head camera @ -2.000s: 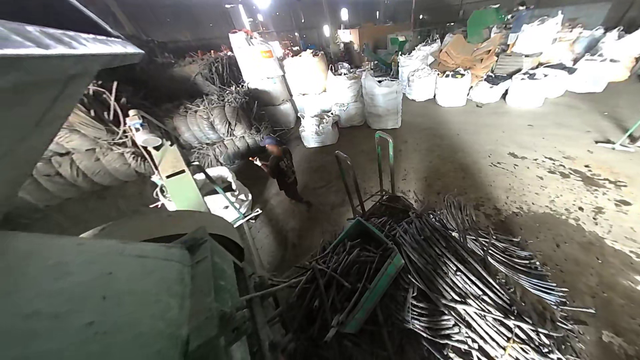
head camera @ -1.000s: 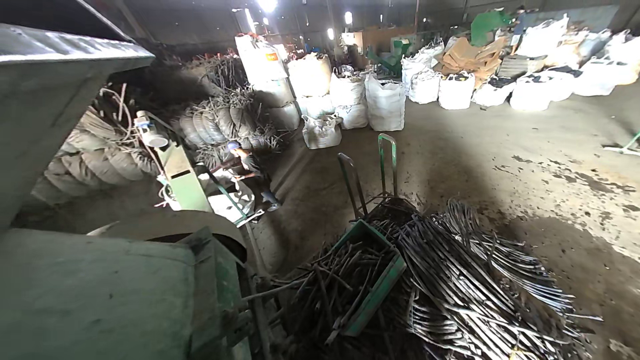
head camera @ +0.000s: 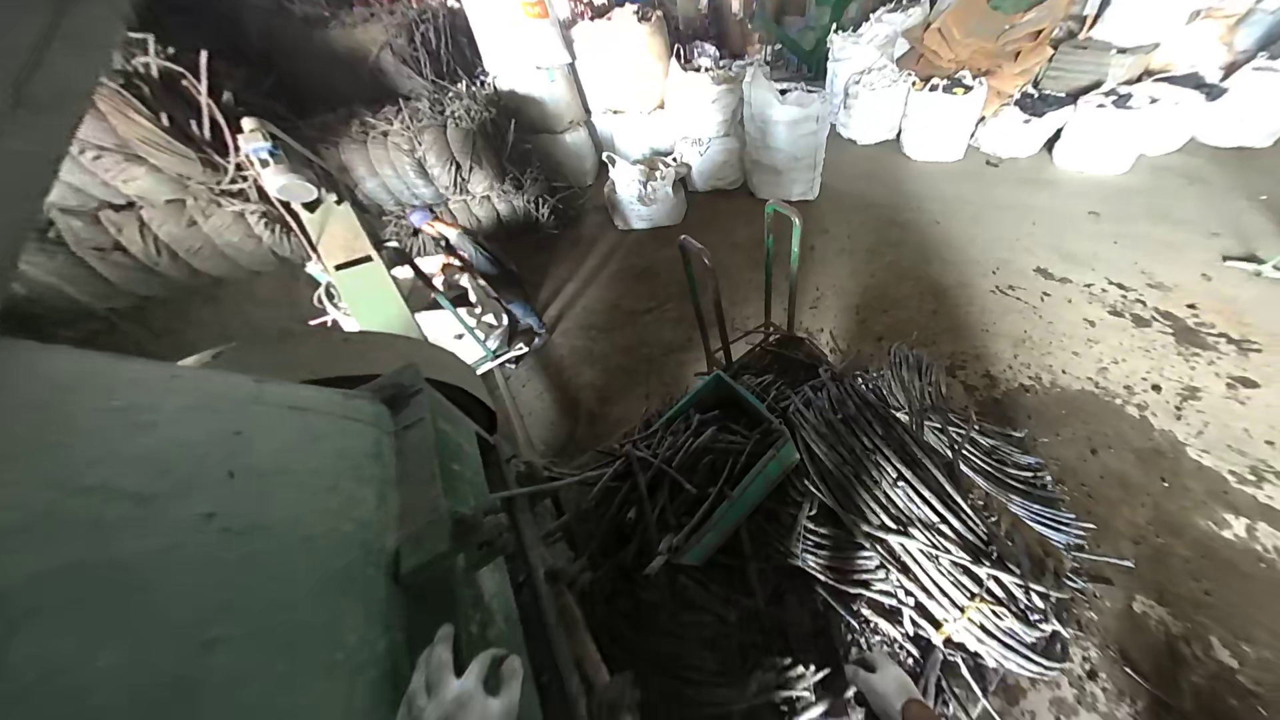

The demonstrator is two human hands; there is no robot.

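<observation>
My left hand [head camera: 462, 680], in a light work glove, is at the bottom edge beside the green metal machine housing [head camera: 200, 530], its fingers apart and nothing seen in them. At the lower right, my right hand [head camera: 882, 684], also gloved, is low over the edge of a heap of dark cable lengths [head camera: 900, 490]; its fingertips are near the cables, and whether it grips any is unclear. Ahead of both hands, a tilted green metal bin [head camera: 745, 505] holds short cable pieces [head camera: 680, 460].
A hand truck [head camera: 783, 260] with upright handles stands behind the bin. A person [head camera: 485, 265] in a cap bends at a white bag [head camera: 460, 310] beside a green conveyor [head camera: 365, 280]. White bulk bags [head camera: 785, 135] line the back; wrapped bales [head camera: 150, 220] lie left.
Both gloved hands have come into view at the bottom. The person by the conveyor has moved left to the white bag and is bent over it. The view has tilted downward.
</observation>
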